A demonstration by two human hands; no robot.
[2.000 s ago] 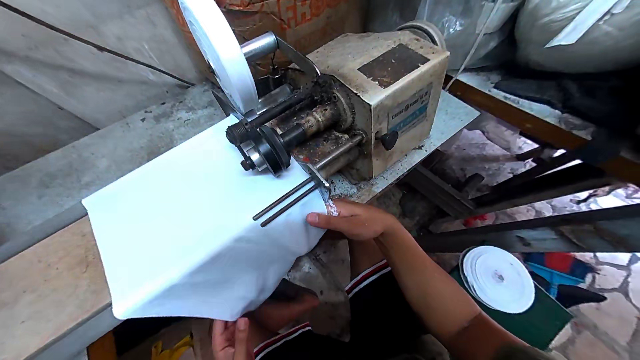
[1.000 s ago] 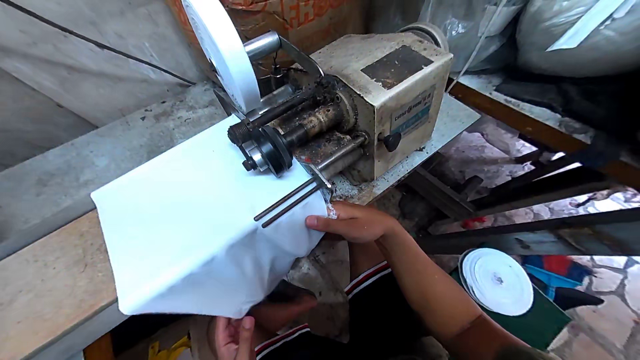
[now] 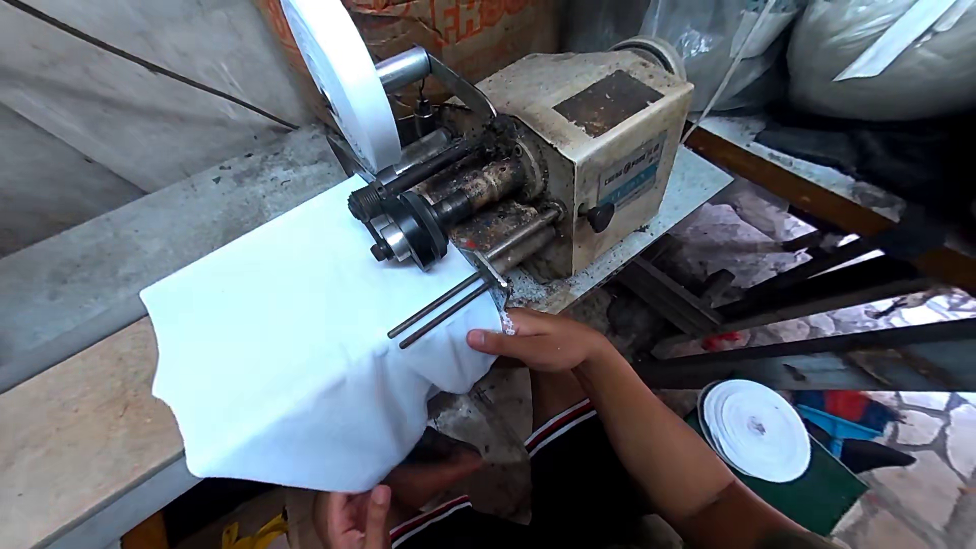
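White fabric (image 3: 305, 328) lies across the ledge and hangs over its front edge, its far side under the black roller wheel (image 3: 419, 229) of a dirty beige fabric-cutting or winding machine (image 3: 572, 145). My right hand (image 3: 545, 339) grips the fabric's right edge, thumb on top, beside two thin metal guide rods (image 3: 438, 313). My left hand (image 3: 354, 518) is at the lower hanging edge, fingertips against or just under it; whether it pinches the cloth is unclear. A narrow white roll (image 3: 343, 84) stands upright on the machine's arm.
A stone ledge (image 3: 69, 396) runs along the left. Flat white rolls (image 3: 755, 431) rest on a green surface at the lower right, near metal frame bars (image 3: 823, 358). Behind stand a cardboard box (image 3: 488, 30) and filled plastic bags (image 3: 862, 69). My legs are below the fabric.
The fabric's left edge has shifted right, toward the machine, and its front part has bunched into more folds near my right hand. Both hands remain in nearly the same places.
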